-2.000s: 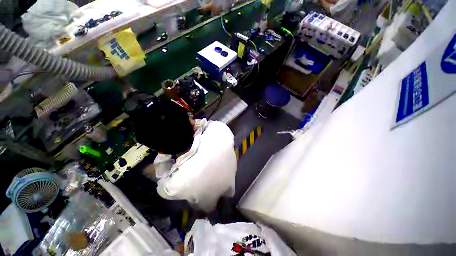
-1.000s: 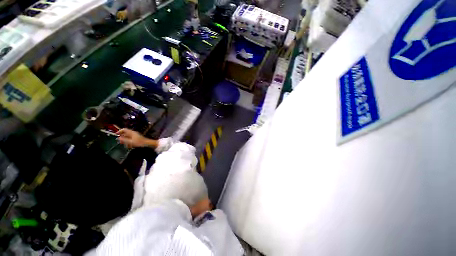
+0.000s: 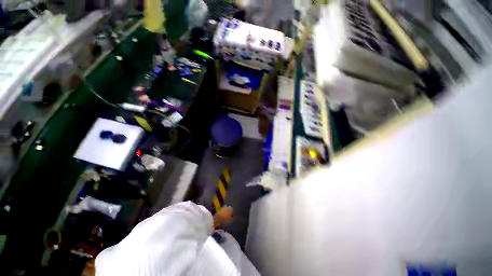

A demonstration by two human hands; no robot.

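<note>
No hand that is clearly mine shows. Nearest in front is a person in white clothing point(image 3: 167, 242), cut off by the bottom edge. A blurred bare hand point(image 3: 223, 216) shows at the right side of this clothing; whose it is and whether it holds anything cannot be told. A white box point(image 3: 102, 152) with two small dark round items point(image 3: 113, 137) on top sits on the green bench point(image 3: 32, 167). Cluttered small tools and parts lie around it, too blurred to name.
A large white surface point(image 3: 367, 199) fills the lower right. A blue round stool point(image 3: 226, 131) stands in the aisle by a yellow-black floor stripe point(image 3: 221, 190). A cardboard box point(image 3: 241, 99) stands behind it. A narrow bench with white trays point(image 3: 311, 110) runs right of the aisle.
The view has swung right and along the aisle. The dark-haired head and the raised hand with a thin stick have left the picture. The stool and white box now appear farther left and lower.
</note>
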